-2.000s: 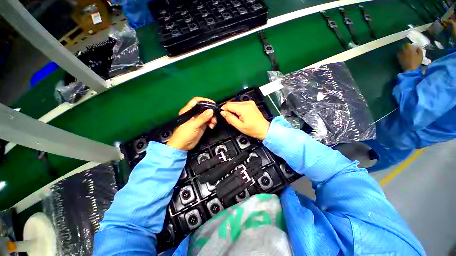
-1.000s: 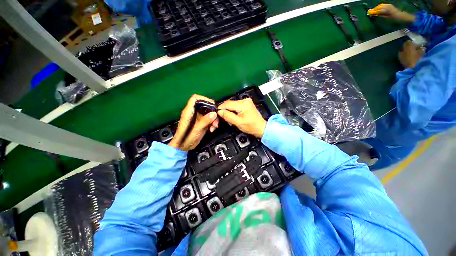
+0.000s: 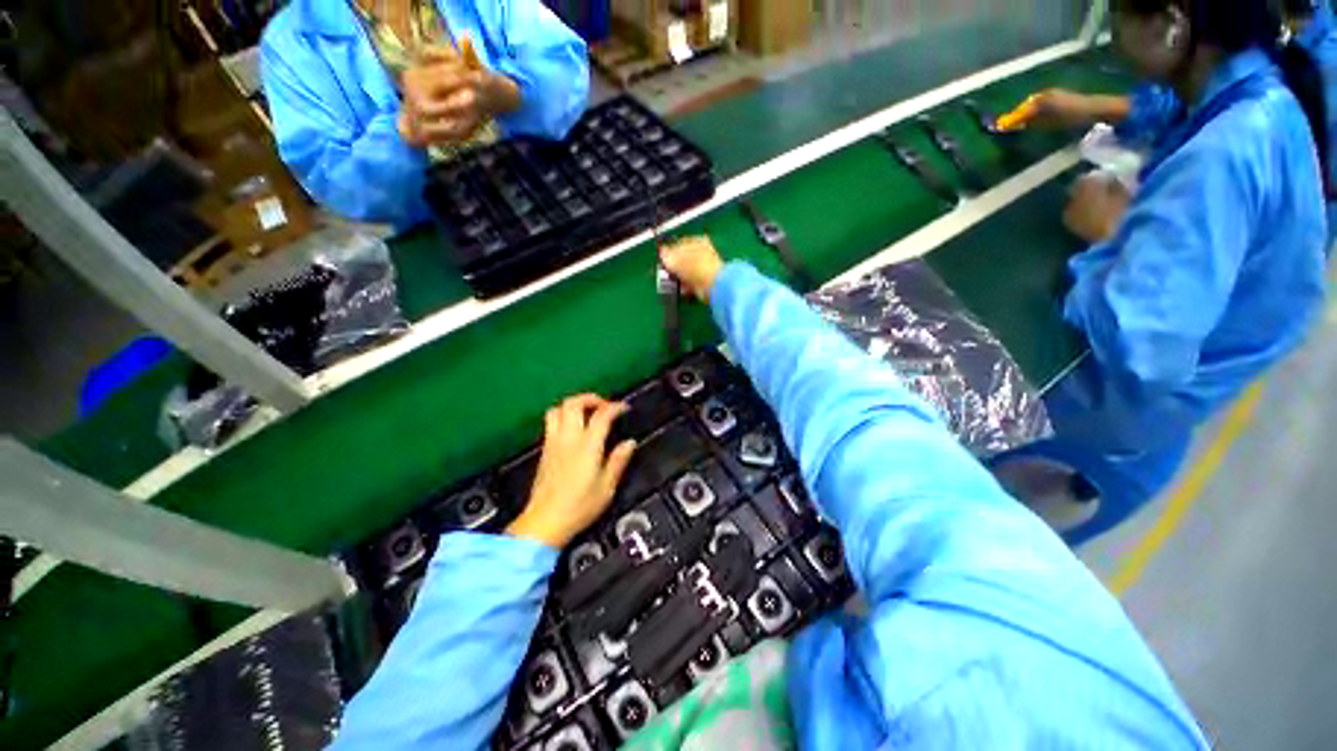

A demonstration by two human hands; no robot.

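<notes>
My right hand [image 3: 689,270] is stretched out over the green belt [image 3: 587,345], its fingers at a strapped watch [image 3: 670,294] that lies lengthwise across the belt; the fingertips touch its upper part. My left hand [image 3: 573,473] is over the upper part of the black component tray [image 3: 537,657], fingers spread and slightly curled, with nothing seen in it. Watch bodies [image 3: 694,493] sit in the tray's pockets. Loose black straps [image 3: 682,624] with silvery buckles lie on the middle of the tray.
Another strapped watch [image 3: 768,232] lies on the belt to the right. Strap bags lie right [image 3: 938,352] and lower left [image 3: 242,690]. Stacked trays [image 3: 572,191] stand across the belt, with a person [image 3: 425,88] behind. Another person [image 3: 1202,250] works at right. White frame posts [image 3: 161,528] slant at left.
My right hand has moved from the tray out to the belt with the strapped watch. My left hand has opened and lowered. The view has tilted up, showing the person opposite.
</notes>
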